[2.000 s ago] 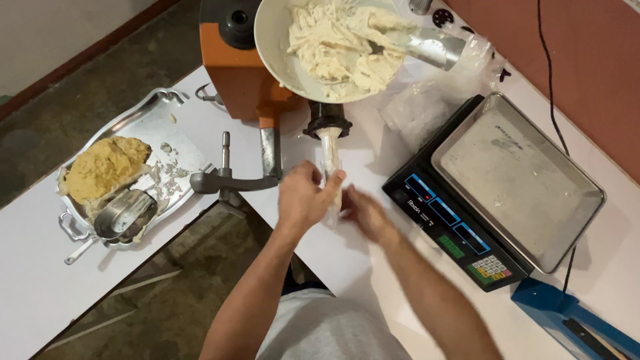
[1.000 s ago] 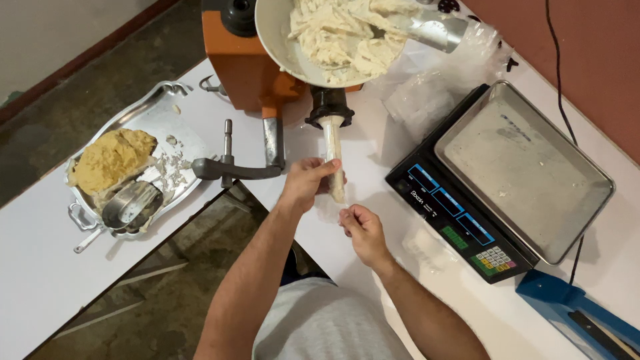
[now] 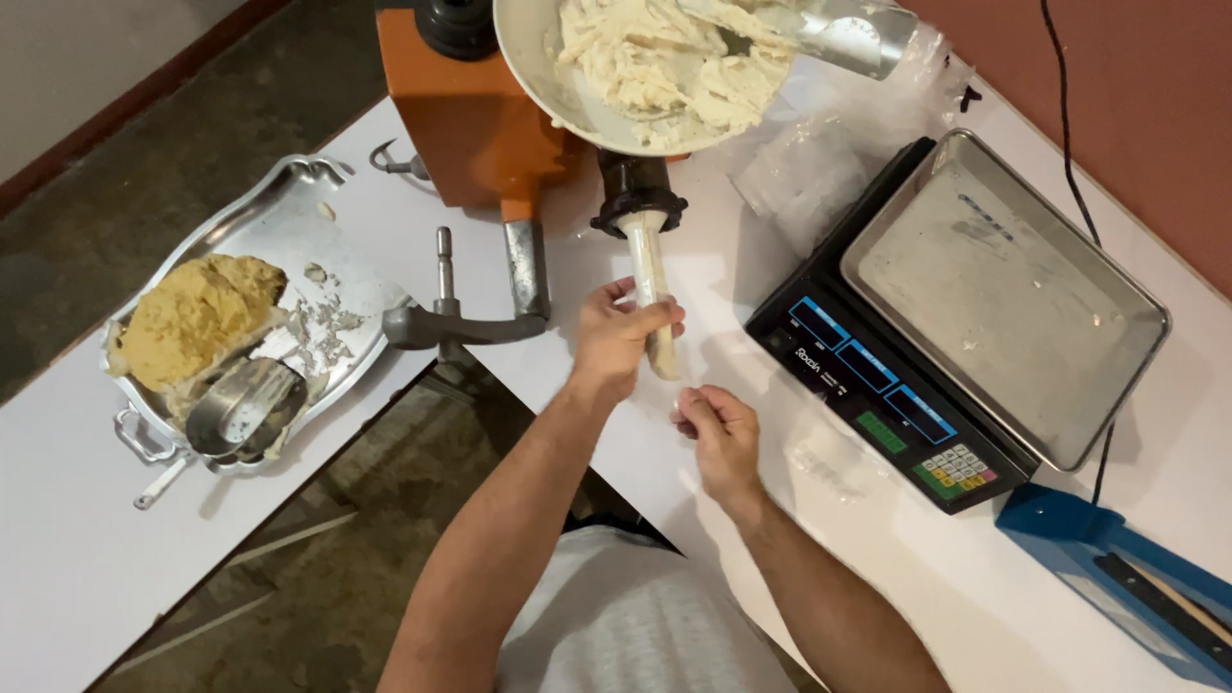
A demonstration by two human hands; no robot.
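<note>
A pale dough-filled tube [image 3: 654, 265], seemingly in clear plastic, hangs from the dark nozzle ring [image 3: 638, 214] of an orange machine [image 3: 472, 115]. My left hand [image 3: 616, 332] is wrapped round the tube's lower half, thumb across it. Just below and right of the tube's end, my right hand [image 3: 717, 428] has thumb and forefinger pinched together; whether something thin is between them cannot be told. Above the nozzle, a white round pan [image 3: 597, 130] holds pale dough [image 3: 664, 67] and a metal scoop [image 3: 857, 38].
At left, a silver tray [image 3: 337, 385] carries yellow dough [image 3: 197, 313] and a metal measuring cup [image 3: 236, 409]. A crank handle [image 3: 462, 329] juts toward the table edge. At right are crumpled plastic bags [image 3: 808, 178], a digital scale [image 3: 1011, 298] and a blue device [image 3: 1068, 539].
My left hand stays around the tube. My right hand, blurred beside the tube two seconds ago, has moved below its end with the fingers pinched.
</note>
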